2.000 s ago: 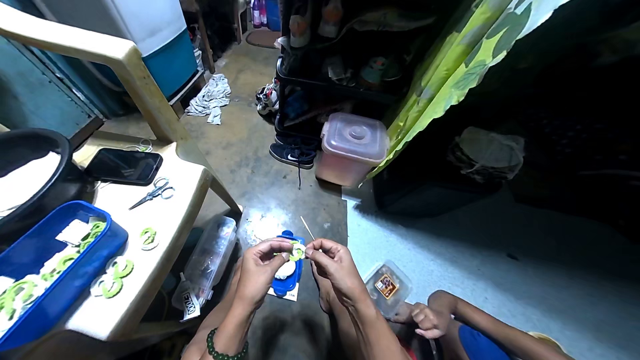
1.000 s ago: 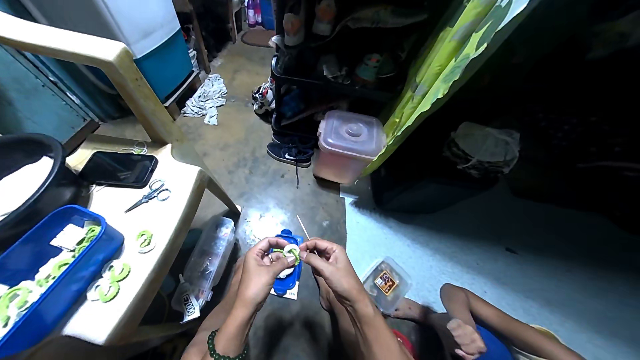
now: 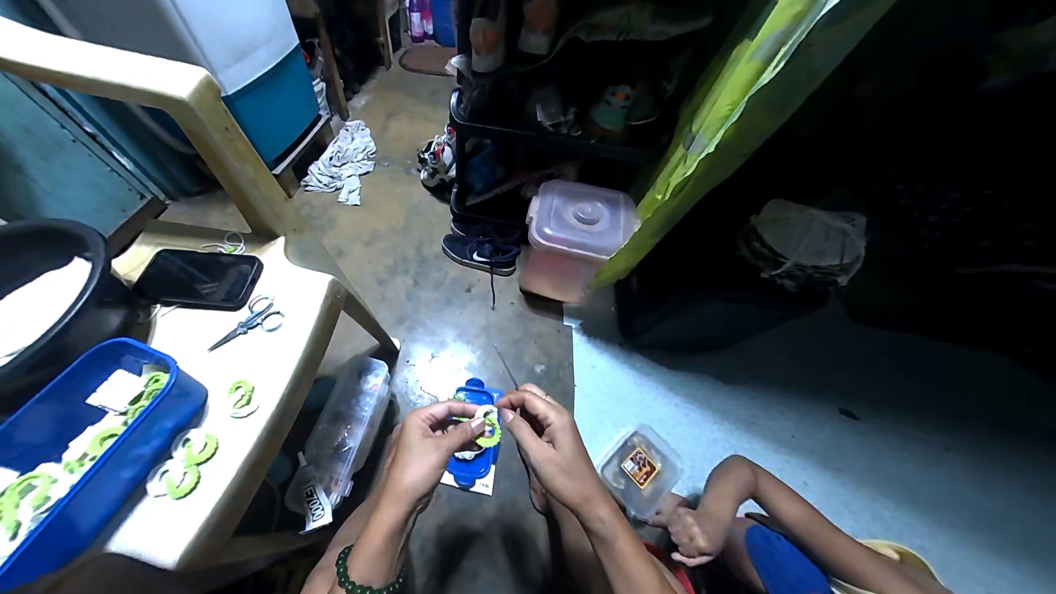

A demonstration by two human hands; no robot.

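Observation:
My left hand [image 3: 433, 450] pinches a small green and white crocheted ring [image 3: 488, 427] between thumb and fingers. My right hand [image 3: 544, 437] touches the ring's right edge and holds a thin crochet hook [image 3: 506, 368], its shaft pointing up and left. Below the hands, a blue plastic lid [image 3: 472, 470] lies over a white card on the floor. On the plastic chair at left are more green and white crocheted pieces [image 3: 196, 450], small scissors [image 3: 247, 322] and a black phone [image 3: 200, 278]. A blue tub [image 3: 186, 396] there holds similar pieces.
A black basin [image 3: 97, 256] stands on the chair [image 3: 305, 330]. Beside the chair is a clear plastic case [image 3: 359, 421]. A lidded pink box [image 3: 569, 247] and dark shoes [image 3: 481, 252] stand ahead. At right, another person's hand [image 3: 693, 532] is near a clear container [image 3: 639, 470].
The crocheted ring shows more of its green side now, and the hook's visible shaft tilts further left. The other person's hand has moved left, close to the clear container.

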